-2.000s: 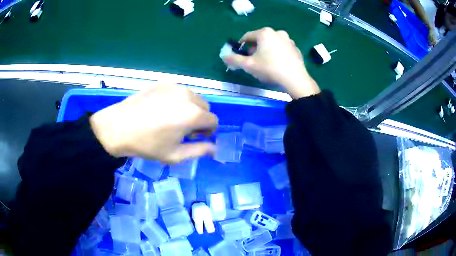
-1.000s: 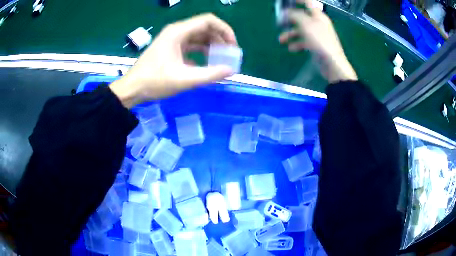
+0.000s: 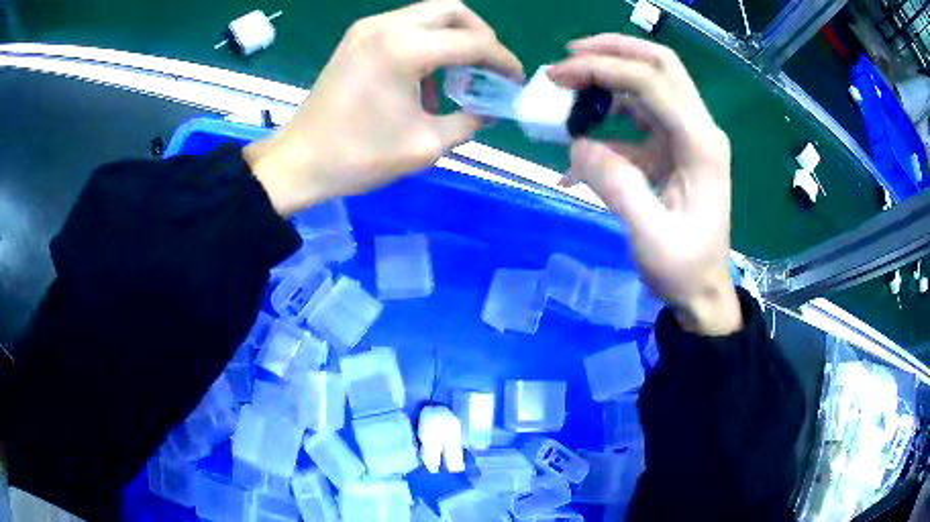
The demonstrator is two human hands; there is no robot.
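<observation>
My left hand [image 3: 393, 97] holds a clear cover [image 3: 481, 92] between thumb and fingers above the far edge of the blue bin. My right hand [image 3: 663, 153] holds a white-and-black unit [image 3: 546, 105], its white block towards the left and its black end [image 3: 589, 110] by my fingers. The cover and the white block meet or overlap between the hands; how far the block is inside cannot be told. The blue bin [image 3: 449, 336] below holds many loose clear covers [image 3: 404, 267] and one white two-pronged piece [image 3: 441, 438].
The green conveyor belt [image 3: 133, 25] lies beyond the pale rail [image 3: 204, 92] and carries scattered white-and-black units [image 3: 251, 33]. A metal frame bar [image 3: 846, 255] crosses at right. A clear plastic bag [image 3: 857, 438] lies at the right edge. Another blue bin [image 3: 885, 127] shows at upper right.
My left hand has picked up a cover. My right hand, with its unit, went further right over the belt and has come back, so both hands now meet.
</observation>
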